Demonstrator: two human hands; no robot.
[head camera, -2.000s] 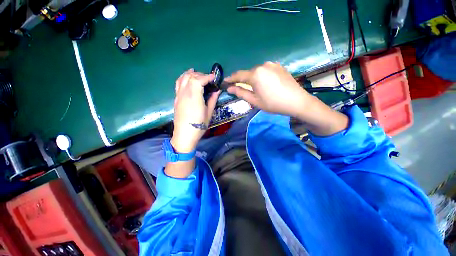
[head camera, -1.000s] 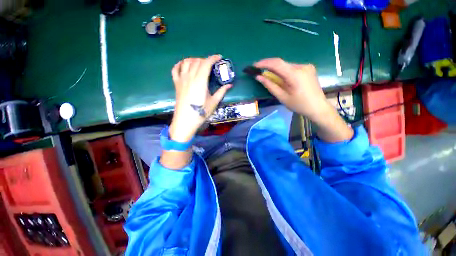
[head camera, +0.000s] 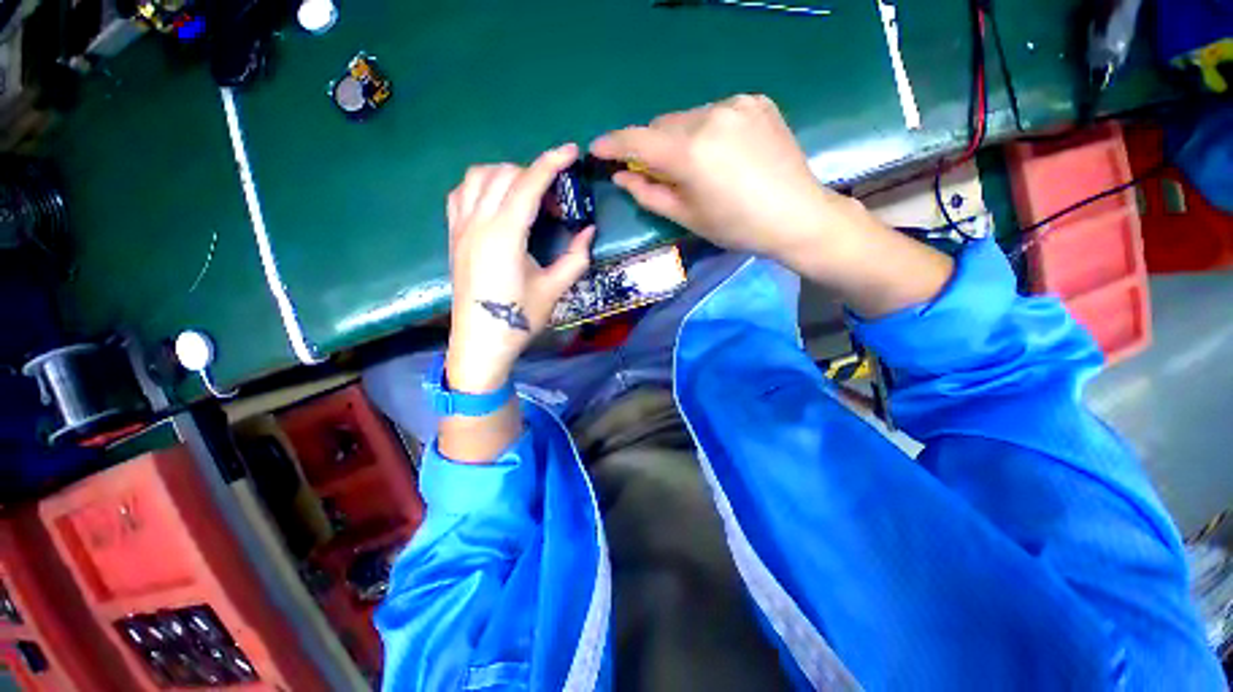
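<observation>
My left hand (head camera: 511, 250) holds a rounded black device housing (head camera: 573, 198) between thumb and fingers over the front of the green mat. The housing is tilted on its edge, with small light marks on its face. My right hand (head camera: 703, 169) grips a small tool with a yellow handle (head camera: 649, 170) and a dark end. The dark end is at the upper edge of the housing; whether it touches cannot be told. Most of the tool is hidden by my fingers. A small round circuit board assembly (head camera: 360, 89) with gold bits lies on the mat at the upper left.
A pale narrow box with small metallic contents (head camera: 622, 288) is at the bench edge below my hands. A white line (head camera: 257, 223) crosses the mat at left. A wire spool (head camera: 92, 389) and red trays (head camera: 106, 521) are left. Test leads (head camera: 976, 81) and a red tray (head camera: 1082, 230) are right.
My right hand has moved left, bringing the tool back to the housing. The housing has turned from face-up to edge-on. The view has shifted and tilted.
</observation>
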